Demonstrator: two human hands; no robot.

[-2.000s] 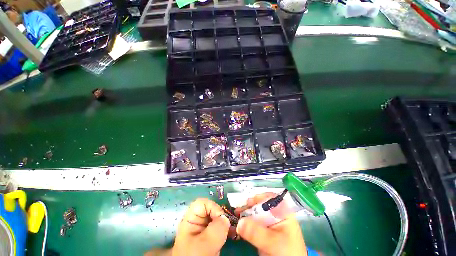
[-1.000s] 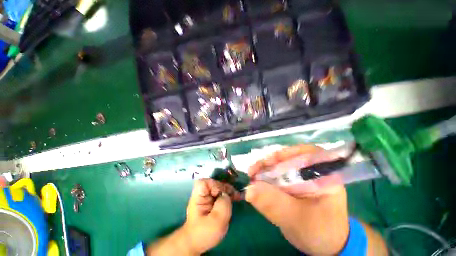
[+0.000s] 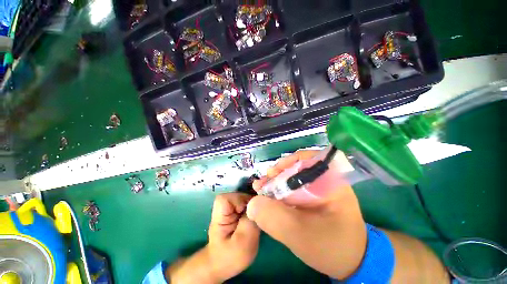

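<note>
My right hand (image 3: 314,222) is shut on the pinkish glue syringe (image 3: 319,186), held like a pen with its tip pointing left. The green air adapter (image 3: 369,145) caps its back end, and a black switch piece (image 3: 307,175) lies along its side. My left hand (image 3: 232,238) touches the right fingertips, its thumb and fingers pinched on a small dark wired assembly (image 3: 251,186), mostly hidden by the fingers. The syringe tip is hidden at the fingers. Loose assemblies (image 3: 162,179) lie on the green bench left of and behind my hands.
A black compartment tray (image 3: 319,44) with wired assemblies stands behind my hands, across the pale metal strip (image 3: 105,169). A yellow and blue fan (image 3: 33,222) stands lower left. White paper (image 3: 439,151) lies at right. Clear hose (image 3: 478,100) and black cable (image 3: 425,205) run right.
The view has moved closer to the bench and tilted. The syringe's back end and green adapter have swung round in view. Both hands stay together at the small part.
</note>
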